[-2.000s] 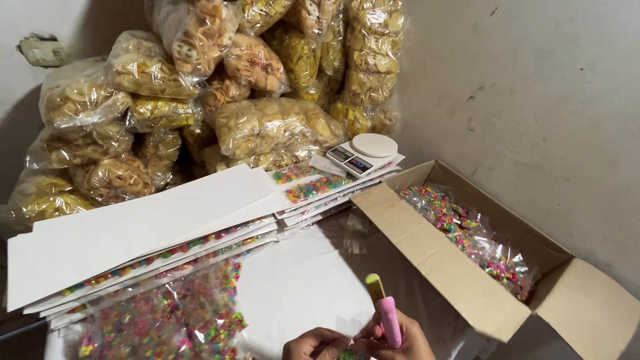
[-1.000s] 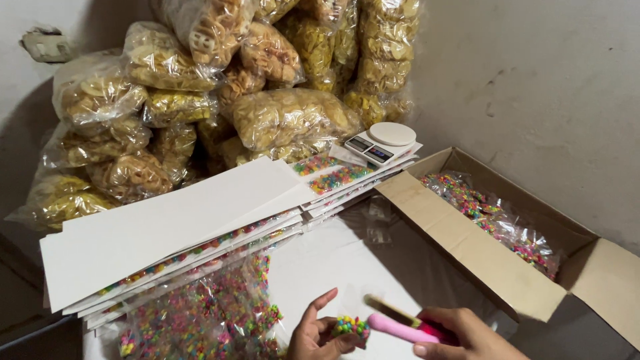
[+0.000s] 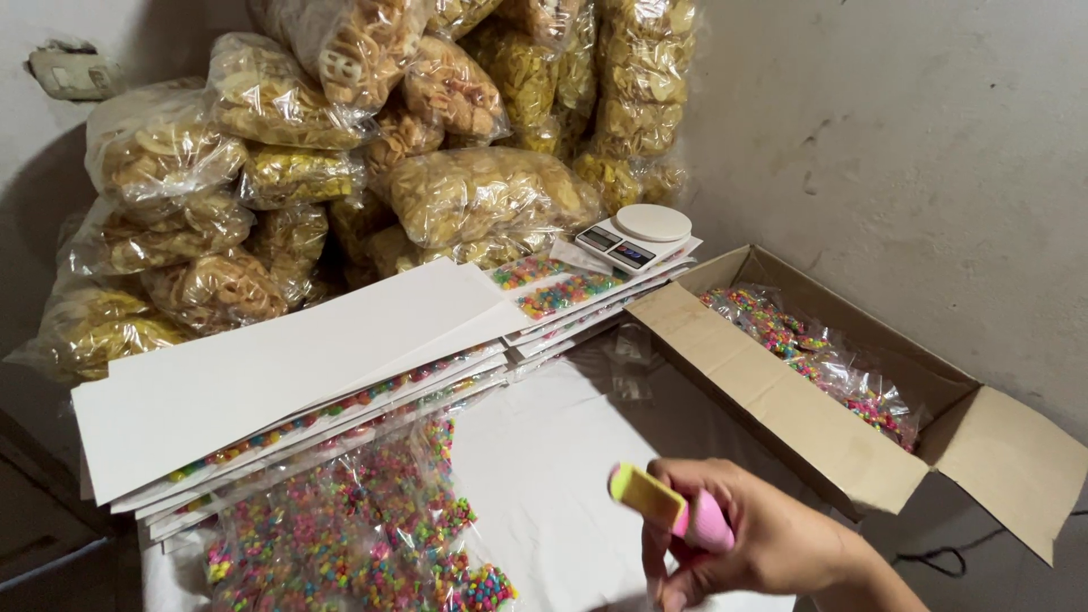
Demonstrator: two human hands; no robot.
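Observation:
My right hand point(image 3: 735, 527) is closed around a pink-handled tool point(image 3: 671, 501) with a flat yellow-green end pointing to the upper left; its exact kind cannot be told. The hand is over the white-covered table point(image 3: 544, 476), and its fingertips reach the lower edge of the view. My left hand is out of view. To the left of the right hand lie many small clear bags of multicoloured candies point(image 3: 357, 518), spread in an overlapping layer. One bag with brightly coloured pieces point(image 3: 491, 588) lies at their near right corner.
White boards point(image 3: 280, 374) are stacked behind the bags, with candy packs between them. A white kitchen scale point(image 3: 633, 238) sits at their far end. An open cardboard box point(image 3: 782, 399) at right holds more candy bags point(image 3: 807, 357). Large bags of dry snacks point(image 3: 493, 195) are piled against the wall.
My left hand, beside a small bag of candies one second ago, has left the view. My right hand still holds the pink tool. A candy bag now lies at the near corner of the spread.

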